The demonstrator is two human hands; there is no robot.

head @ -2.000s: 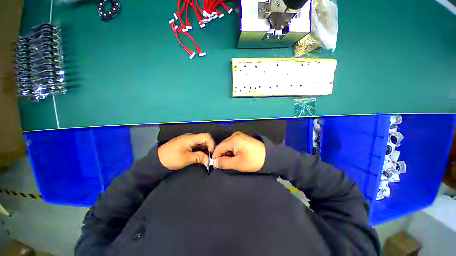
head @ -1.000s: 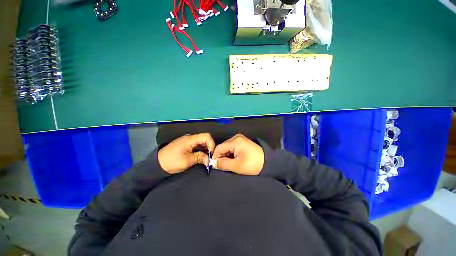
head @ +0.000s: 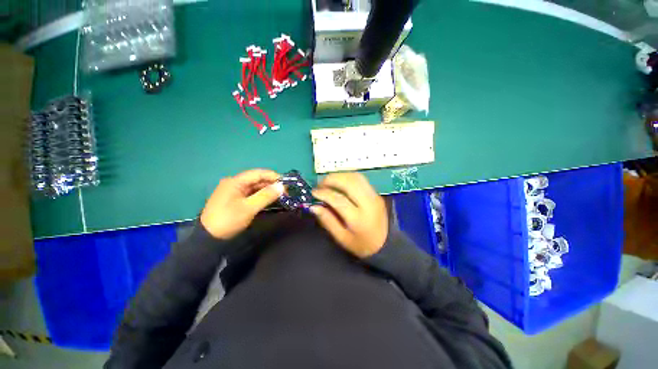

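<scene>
My left hand (head: pixel 242 202) and my right hand (head: pixel 353 212) are at the bench's front edge, low in the middle of the view. Between them they hold a round black circuit board (head: pixel 296 192) with pale dots, its dotted face showing. My left fingers grip its left side. My right fingertips are at its lower right, by a small whitish piece that is too small to make out. Short red connector cables (head: pixel 268 70) lie in a pile on the green bench beyond my hands. Another round black board (head: pixel 154 77) lies further left.
A cream-yellow fixture (head: pixel 374 146) lies right of the cables. Behind it are the screw feeder (head: pixel 334 99), a hanging black screwdriver (head: pixel 386 34) and a clear bag (head: pixel 413 81). Clear trays of shiny parts (head: pixel 63 147) stand left. Blue bins (head: pixel 482 241) sit below the edge, with white housings (head: pixel 539 238).
My hands have risen to the bench edge, and the black board's dotted face now shows between them. The view has shifted, bringing in more of the bench's far side and the screwdriver.
</scene>
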